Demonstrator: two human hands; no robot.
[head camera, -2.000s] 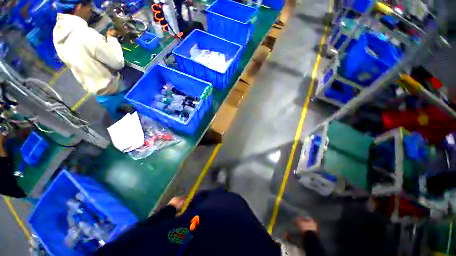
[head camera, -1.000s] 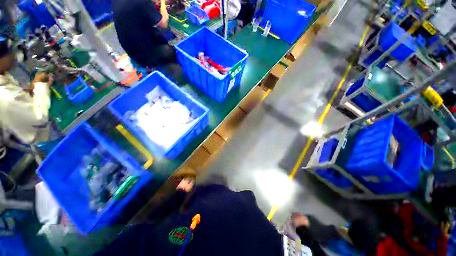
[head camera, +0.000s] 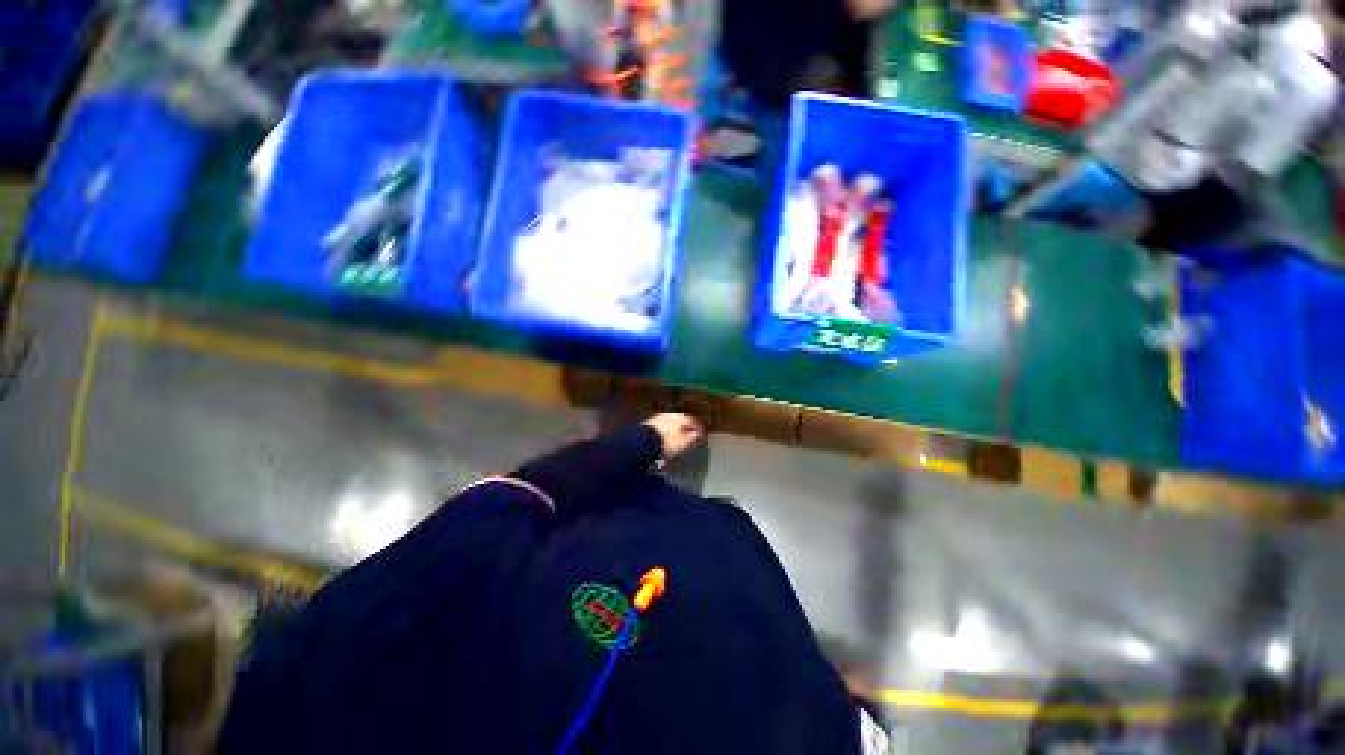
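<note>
My left hand (head camera: 679, 434) is small and blurred in front of my chest, just off the bench's front edge. I cannot tell whether its fingers are open, and no held thing shows. My right hand is not in view. A deep blue bin (head camera: 944, 221) with red-and-white bundles (head camera: 853, 244) and a green-and-white label stands on the green bench (head camera: 723, 280) ahead. Left of it, a blue bin (head camera: 494, 221) holds a pale heap of bagged parts (head camera: 593, 244). Further left, another blue bin (head camera: 303, 162) holds clear bags with dark or green parts.
More blue bins stand at the bench's far left (head camera: 111, 192) and far right (head camera: 1254, 369). A dark-clothed person (head camera: 797, 52) is behind the bench, near orange coiled hoses (head camera: 645, 52). Cartons (head camera: 752, 418) line the bench's front edge. Yellow lines mark the grey floor.
The view has swung to face the bench, which now runs across the frame. My left arm reaches further forward. My right hand, blurred at lower right before, has left the picture.
</note>
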